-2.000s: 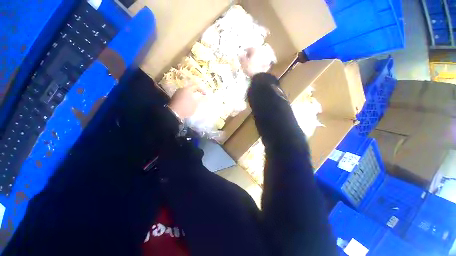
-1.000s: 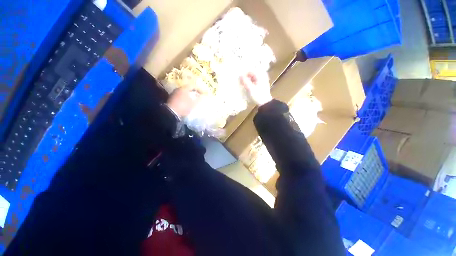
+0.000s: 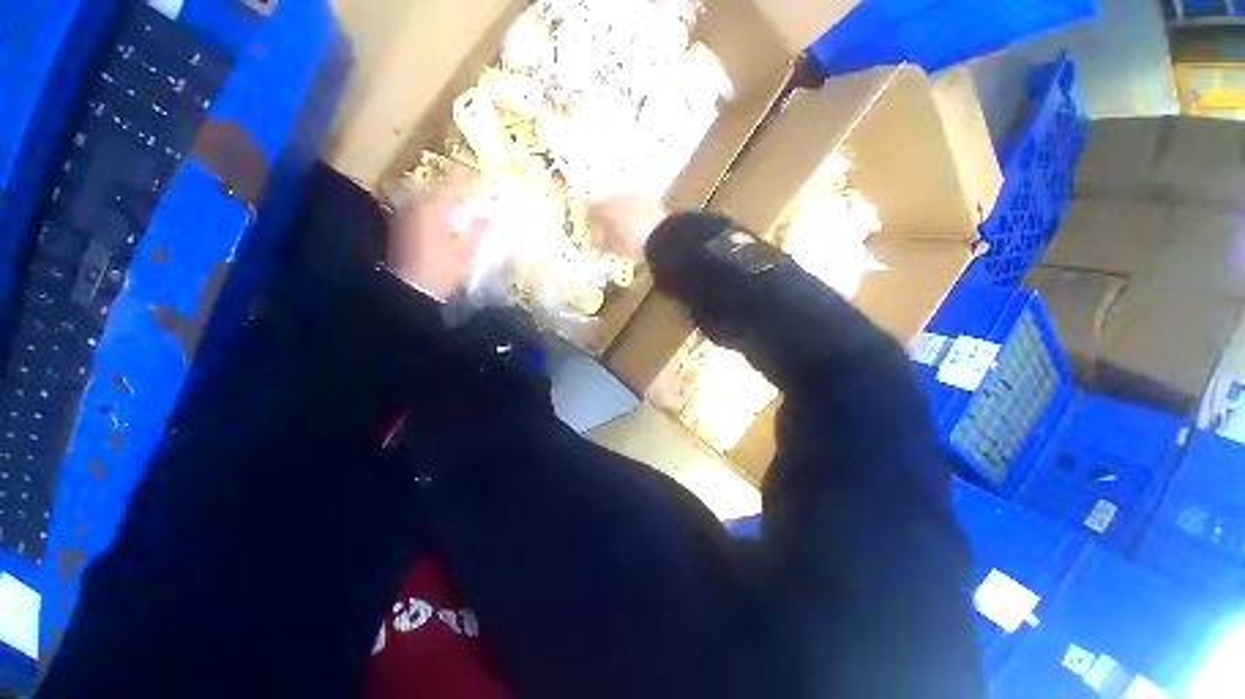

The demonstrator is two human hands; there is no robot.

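A brown cardboard box (image 3: 422, 68) stands open at top centre with a pile of cream-yellow parts (image 3: 601, 89), overexposed to white in places. My left hand (image 3: 440, 235) is blurred at the box's near left side, beside a crumpled clear plastic bag (image 3: 526, 284); its grip cannot be made out. My right hand (image 3: 625, 223) is over the near part of the pile, pointing left towards my left hand. It is blurred and overexposed, and its fingers cannot be made out.
A second open carton (image 3: 894, 280) with pale parts adjoins on the right. A keyboard (image 3: 109, 178) lies on a worn blue surface (image 3: 171, 273) at left. Labelled blue crates (image 3: 1004, 389) and brown cartons (image 3: 1161, 260) stand at right.
My right hand has moved from the pile's right side nearer to my left hand and the bag. The view has shifted, so the boxes sit higher in the picture.
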